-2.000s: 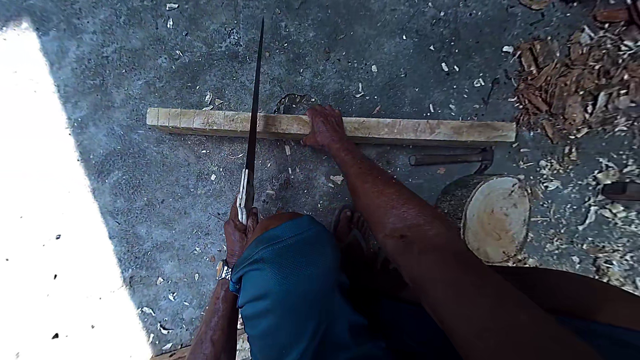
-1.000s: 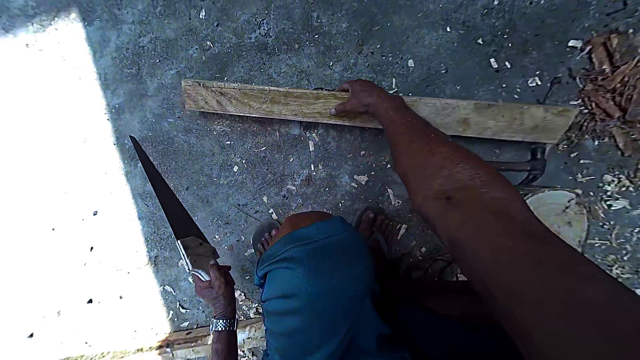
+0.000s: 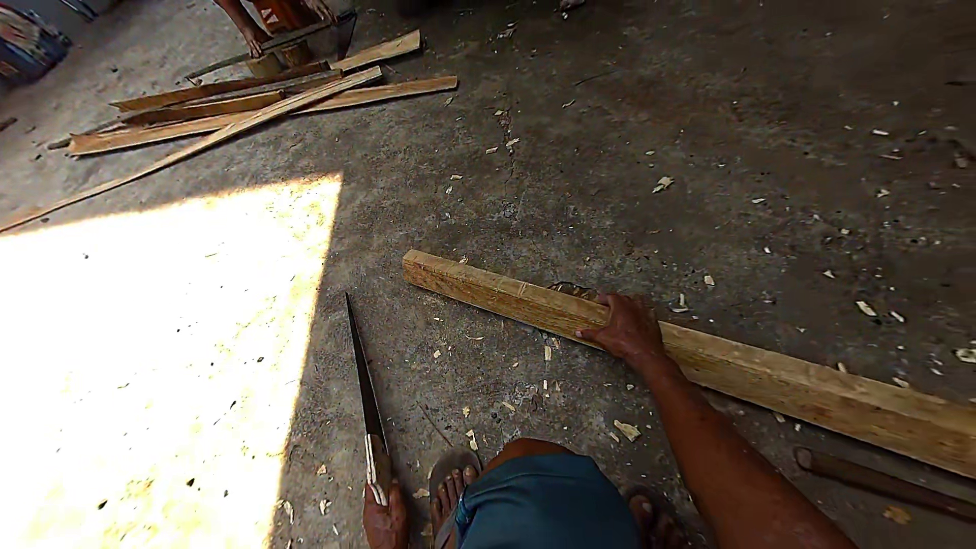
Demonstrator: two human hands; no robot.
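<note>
My left hand (image 3: 386, 518), at the bottom edge, is closed round the pale handle of a handsaw (image 3: 368, 396). The saw's narrow dark blade points up and away, apart from the wood. My right hand (image 3: 627, 328) grips a long squared wooden beam (image 3: 503, 296) from above, thumb on the near side and fingers over the top. The beam slants from the middle of the view to the lower right, where its end is out of view. A dark round thing shows partly behind the beam beside my right hand.
Several long boards (image 3: 229, 130) lie crossed at the upper left, with a co-worker's hands (image 3: 255, 40) near another saw. A wooden tool handle (image 3: 877, 480) lies near the beam at lower right. Wood chips dot the concrete floor, and my sandalled feet (image 3: 450, 488) are below.
The view has swung up and left, bringing the boards and co-worker into sight. My right hand stays on the beam; my left hand keeps the saw, whose blade was across the beam two seconds ago.
</note>
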